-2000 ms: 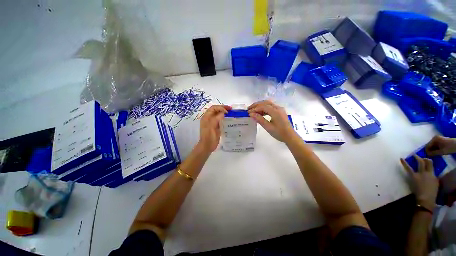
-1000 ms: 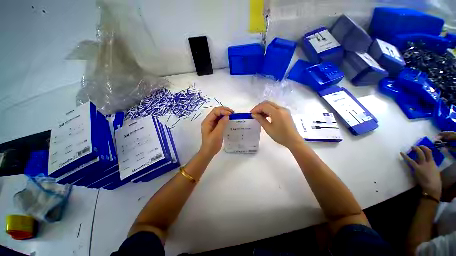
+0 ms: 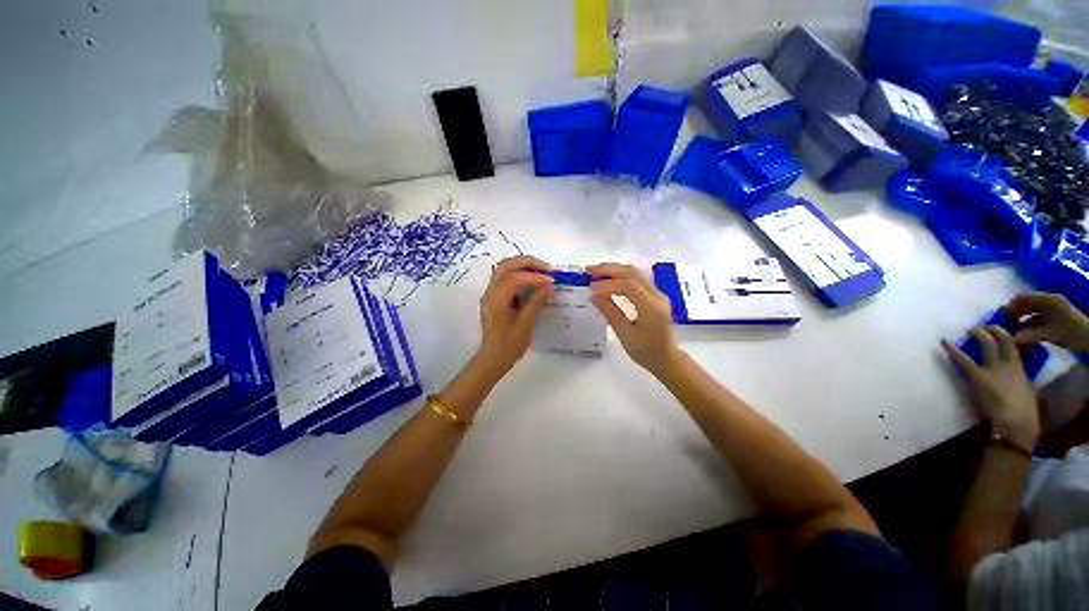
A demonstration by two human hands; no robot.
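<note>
A small retail box [image 3: 570,328] with a white printed face stands upright in front of me. Its narrow blue top [image 3: 568,278] shows between my fingertips. My left hand [image 3: 516,307] holds the box's top left corner. My right hand [image 3: 633,313] holds the top right corner, its fingers bent over the edge. The fingers hide both upper corners. Another box with a cable picture [image 3: 731,294] lies flat to the right of my right hand.
Stacks of boxes [image 3: 322,352] lean at the left. Loose blue-and-white strips [image 3: 400,248], a clear bag [image 3: 257,179], a black rectangle [image 3: 462,133] and blue trays [image 3: 570,137] are by the wall. Another person's hands [image 3: 1003,376] work at the right. A yellow-red roll [image 3: 54,548] sits far left.
My right hand has moved inward along the box top, and its fingers now bend over it. The flat cable-picture box shows more fully. The whole view has shifted slightly.
</note>
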